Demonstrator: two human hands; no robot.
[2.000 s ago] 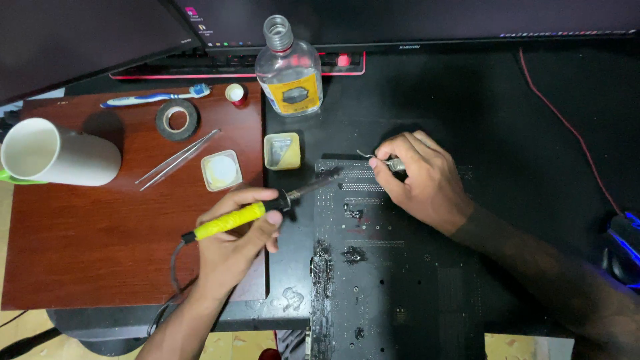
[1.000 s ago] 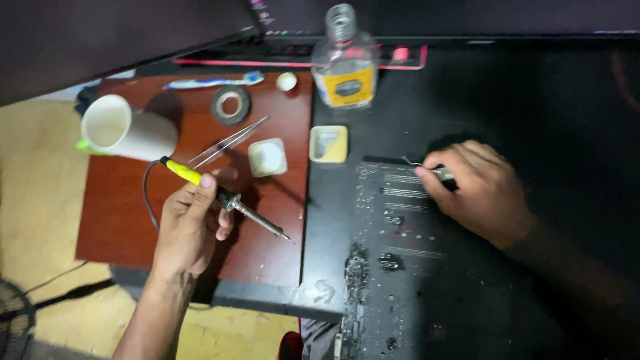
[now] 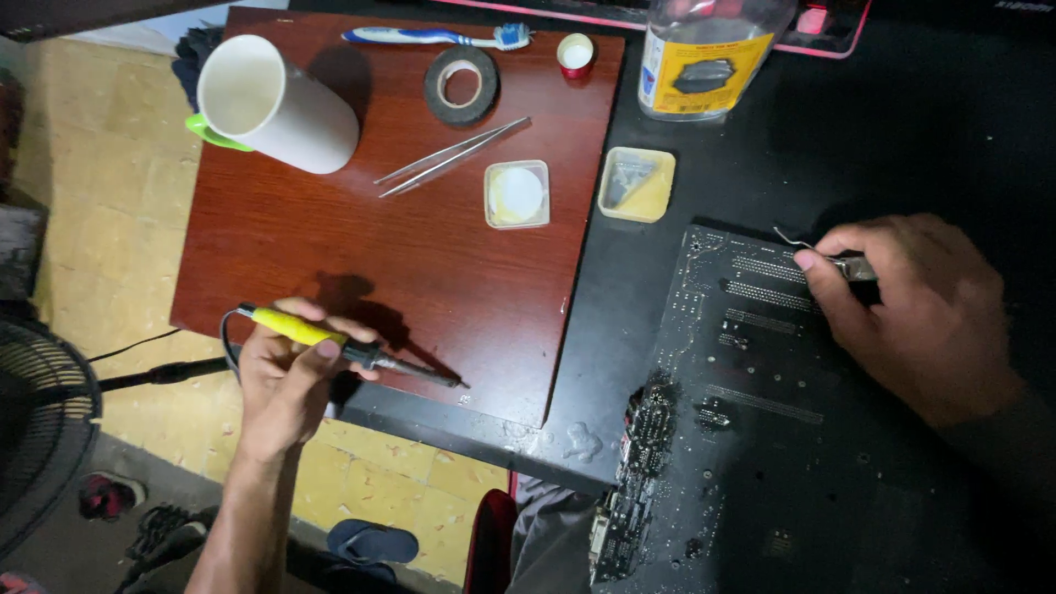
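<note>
My left hand (image 3: 289,371) grips a yellow-handled soldering iron (image 3: 301,327), its tip pointing down and right above the near edge of the reddish-brown wooden board (image 3: 396,272). My right hand (image 3: 916,305) pinches a coil of solder wire (image 3: 855,268) with a short loose end standing out to the left. Beneath that hand lies a black computer motherboard (image 3: 759,462), solder side up, with dark shiny residue around several spots and along its left edge. Metal tweezers (image 3: 454,157) rest on the wooden board beside a small square container (image 3: 517,195) with white content.
A white mug (image 3: 305,111), black tape roll (image 3: 461,85), toothbrush (image 3: 437,36) and small red-sided cap (image 3: 575,56) sit on the wooden board. Right of it are a square tin of yellowish paste (image 3: 636,184) and a clear bottle (image 3: 705,70). A fan (image 3: 45,429) stands at left.
My left hand has carried the soldering iron away from the motherboard, left over the wooden board. The right hand keeps the wire near the motherboard's top edge. The view has shifted left.
</note>
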